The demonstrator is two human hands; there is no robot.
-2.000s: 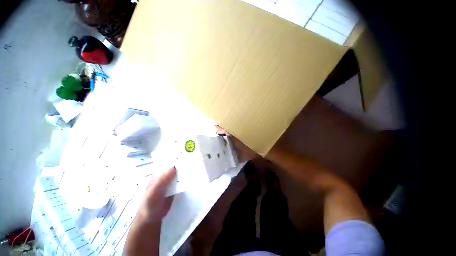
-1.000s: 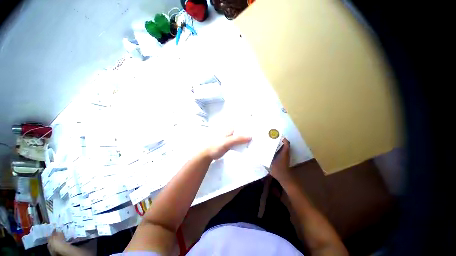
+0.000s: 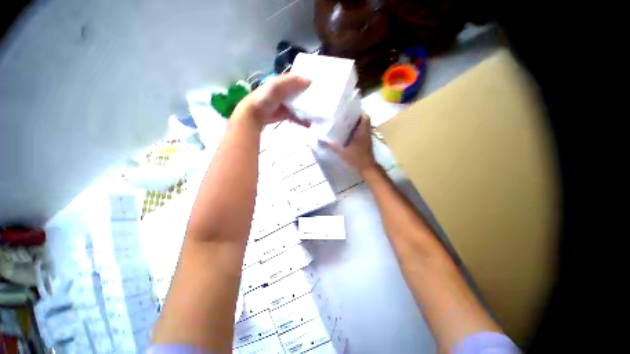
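Note:
My left hand (image 3: 276, 100) grips a bundle of white product boxes (image 3: 325, 86) from its left side, held up toward the back of the table. My right hand (image 3: 357, 145) holds the same bundle from its lower right. Below the hands, white product boxes (image 3: 293, 304) with fine dark print lie in rows. One small white box (image 3: 322, 227) lies at the right edge of the rows. The exact number of boxes in my hands cannot be told.
A tan carton flap (image 3: 483, 173) stands at the right. Sheets of yellow-gold stickers (image 3: 162, 153) lie at back left, near a green object (image 3: 229, 101). An orange ring (image 3: 401, 77) and a dark brown glossy shape (image 3: 352, 28) are at the back. More white boxes (image 3: 103, 276) are at left.
Both hands have moved from the front table edge to the back, and now hold white boxes up there. The view has shifted, showing printed rows and sticker sheets more clearly.

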